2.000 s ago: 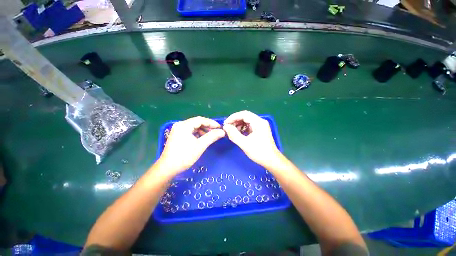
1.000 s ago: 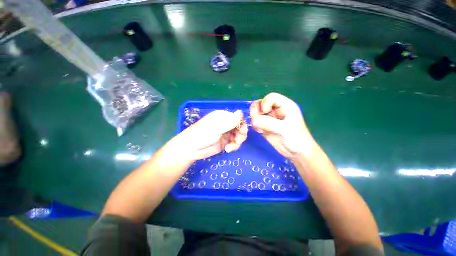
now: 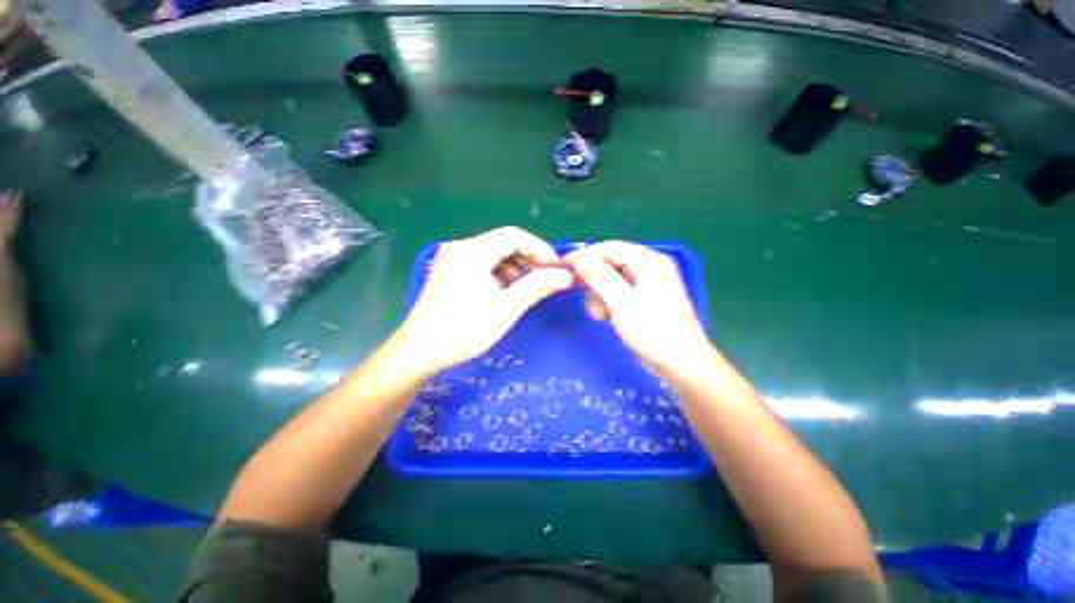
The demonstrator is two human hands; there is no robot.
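A shallow blue tray [image 3: 554, 464] lies in front of me on the green surface. Many thin metal rings [image 3: 519, 417] are spread over its bottom, with a denser cluster at its lower left. My left hand [image 3: 483, 289] and my right hand [image 3: 631, 295] meet above the back part of the tray, fingertips touching or nearly so. The fingers of both hands are curled, thumbs toward each other. Something small and reddish-brown shows in the curl of my left hand, too blurred to name. Whether a ring is between the fingertips cannot be told.
A clear bag of small parts [image 3: 289, 236] lies left of the tray under a pale slanted bar [image 3: 147, 100], with loose rings [image 3: 302, 353] near it. Black cylinders [image 3: 593, 104] and round motor units [image 3: 574, 156] line the far side. Another person's arm [image 3: 12, 289] shows at the left edge.
Since one second ago, my hands have come closer together and my left hand has turned, its knuckles now higher. The far cylinders and motor units appear shifted right relative to the tray.
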